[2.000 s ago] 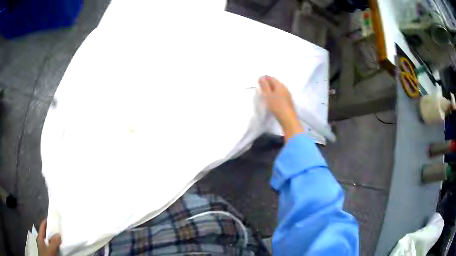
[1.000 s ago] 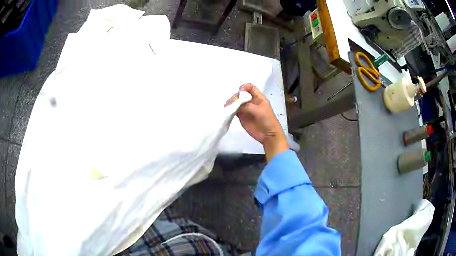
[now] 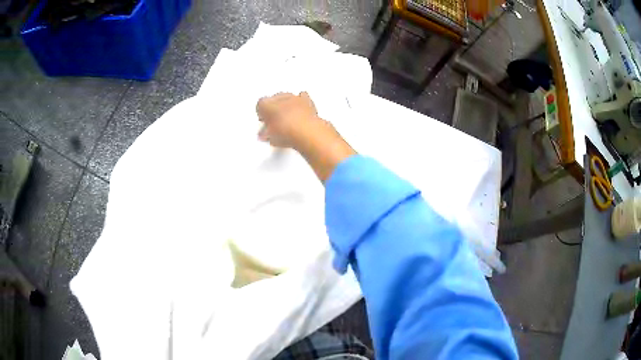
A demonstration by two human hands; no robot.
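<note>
A large white garment [image 3: 162, 211], overexposed, spreads over my lap and the low stand in front of me. A cream patch of its inside shows in an opening near the middle. My right hand [image 3: 288, 121], in a blue sleeve, is closed on the cloth near the garment's far part; its fingertips are partly hidden. The flat white covering sheet [image 3: 471, 190] shows on the stand to the right of the garment. My left hand is not in view. A little of the plaid apron [image 3: 327, 346] shows at the bottom edge.
A blue crate [image 3: 105, 46] with dark pieces stands on the floor at the upper left. At the right, a grey worktable [image 3: 587, 281] holds yellow-handled scissors [image 3: 601, 183], a cream container [image 3: 625, 218] and thread cones [image 3: 622, 304]. A sewing machine [image 3: 622, 109] and a stool [image 3: 432, 21] are beyond.
My right hand has moved from the garment's right edge, where it pinched the cloth, to the left and farther away. The inside opening shows larger. My left hand, seen two seconds ago, has left view.
</note>
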